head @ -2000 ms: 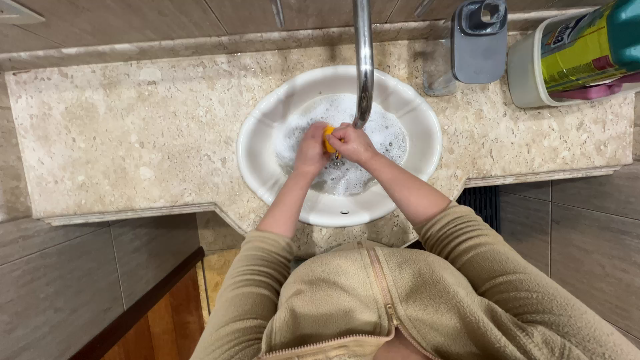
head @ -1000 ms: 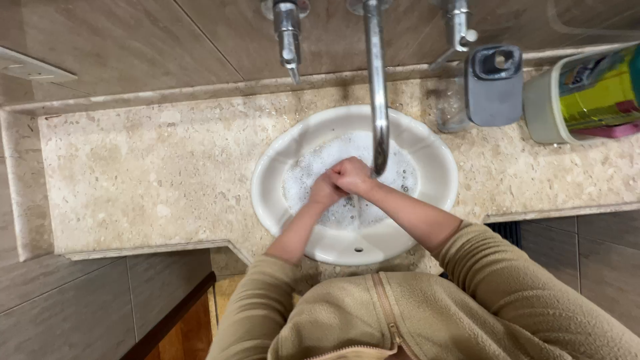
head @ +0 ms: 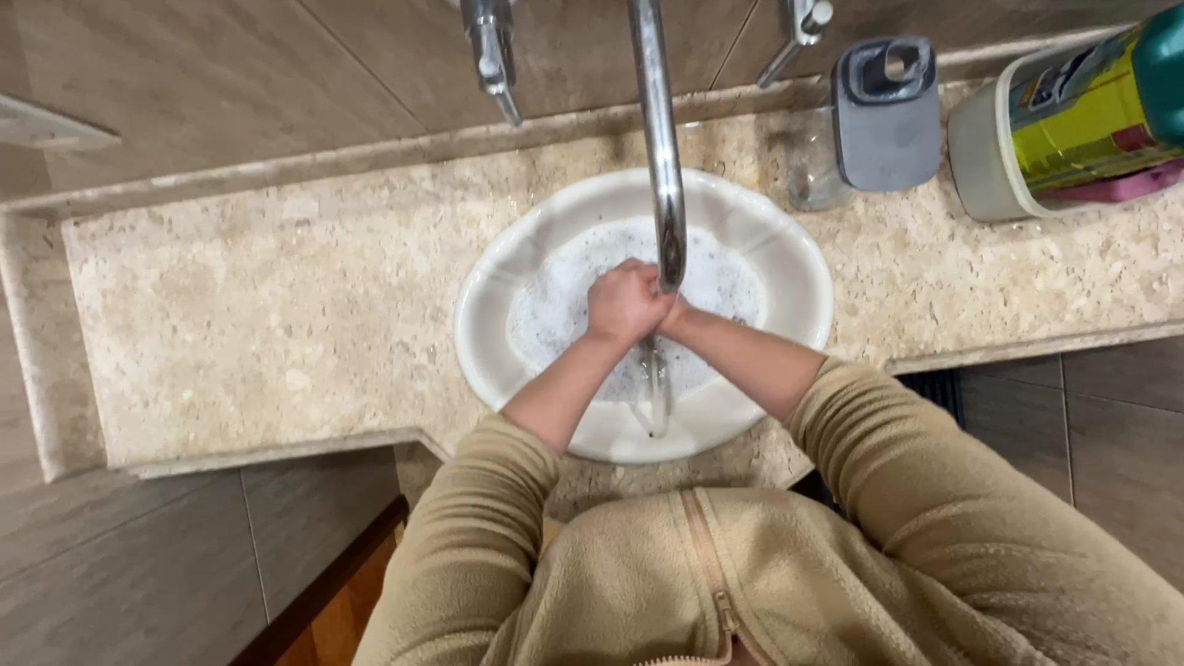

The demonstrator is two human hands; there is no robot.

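An oval white washbasin [head: 486, 305] holds water with white suds [head: 564, 287]. Over the suds my left hand [head: 624, 301] lies against and partly over my right hand [head: 673, 314], both close under the mouth of the chrome faucet spout [head: 661, 157]. The fingers are folded together, and whatever may be between them is hidden. Just below my hands a thin stream of water [head: 657, 393] shows near the front of the basin.
Two chrome tap handles [head: 493, 60] [head: 800, 37] are on the tiled wall. Right of the basin, on the stone counter [head: 259, 324], stand a clear container [head: 814, 162], a grey dispenser [head: 888, 129] and a pale plastic bin [head: 980, 148] holding a green-and-yellow package [head: 1082, 120].
My hands have closed together; the small yellow object between them two seconds ago is out of sight. My left hand now lies over the right. The view has shifted.
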